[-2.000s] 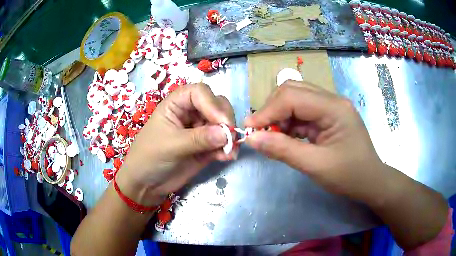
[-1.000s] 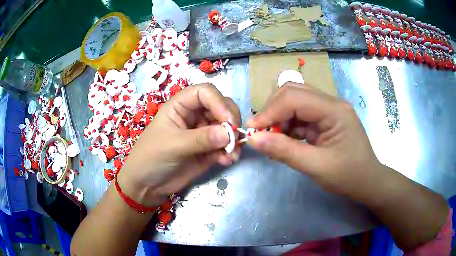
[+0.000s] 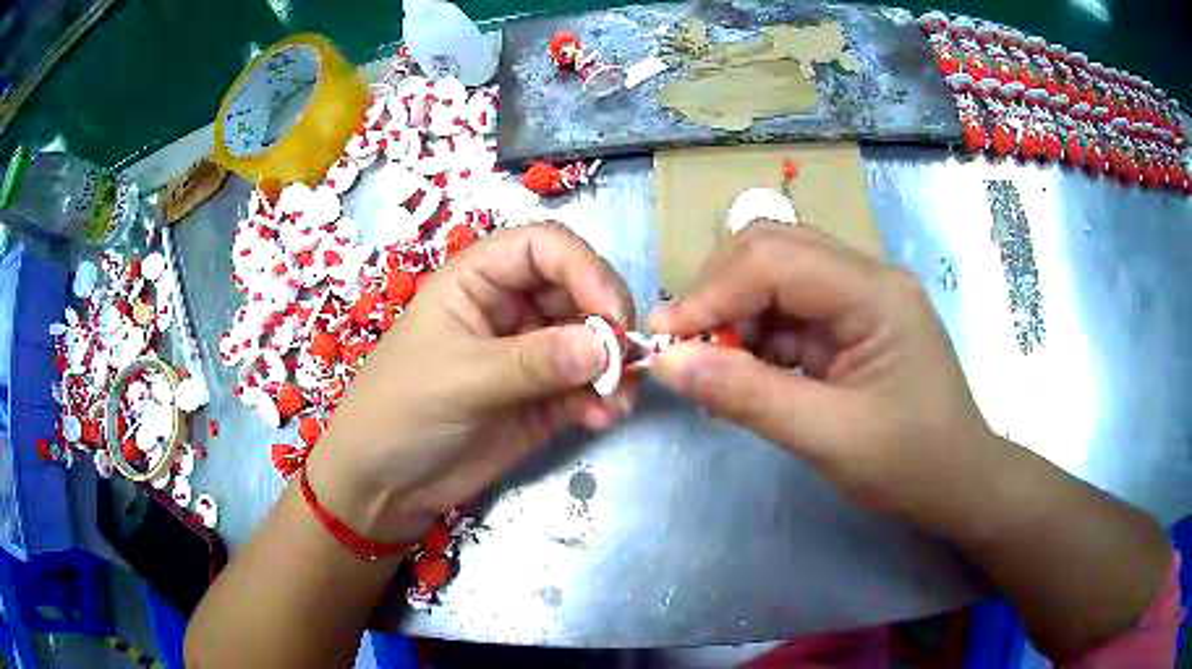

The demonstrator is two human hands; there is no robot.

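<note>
My left hand (image 3: 484,359), bare with a red cord at the wrist, pinches a thin white base disc (image 3: 607,356) edge-on between thumb and finger. My right hand (image 3: 817,359), bare, holds a small red-and-white figurine (image 3: 712,339) between thumb and index finger. The figurine lies sideways, its thin white legs pointing left and meeting the disc's face. Whether they are fixed to it cannot be told. The fingers hide most of the figurine.
A heap of discs and figurines (image 3: 314,281) lies left, behind it a yellow tape roll (image 3: 343,115). A white round patch (image 3: 761,207) is on a cardboard pad (image 3: 837,196), beyond it a grey board (image 3: 575,124). Finished figurines (image 3: 1046,118) stand far right; a phone (image 3: 160,542) lies left.
Both hands keep almost the same place and grip. The disc in my left fingers has tilted a little and shows slightly more of its face.
</note>
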